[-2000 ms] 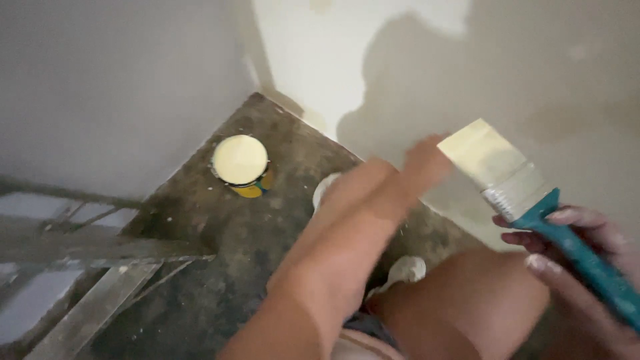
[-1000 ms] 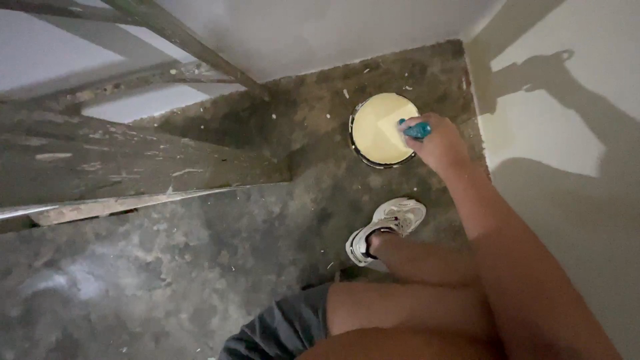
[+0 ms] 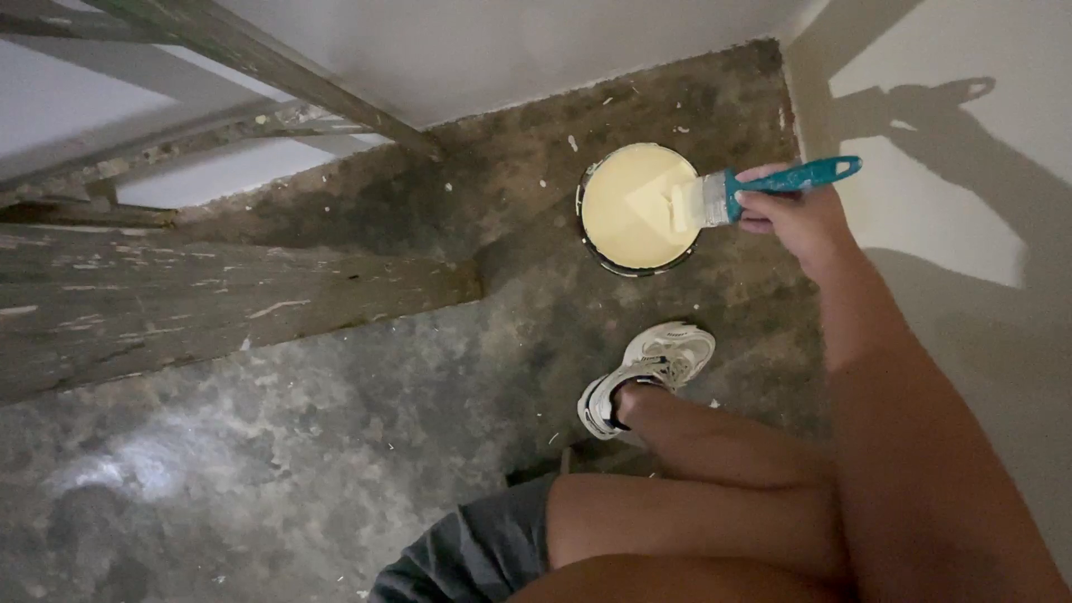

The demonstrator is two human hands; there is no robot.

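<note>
My right hand grips the teal plastic handle of a wide flat paintbrush near its metal ferrule. Pale yellow paint covers the bristles, which lie over the near-right part of the paint surface, close to the rim of a round paint can. Cream-yellow paint fills the can almost to the top, with a ridge of paint beside the bristles. The brush lies nearly level, its handle pointing right, beyond the can. My left hand is out of view.
A worn wooden frame, perhaps a ladder, stands at left, with a broad paint-flecked board below it. Walls meet behind the can; the right wall is close to my arm. My foot in a white sneaker is on the mottled floor.
Two seconds ago the brush was raised near the right wall, away from the can. By one second ago it was at the paint; since then its handle has tilted over to the right.
</note>
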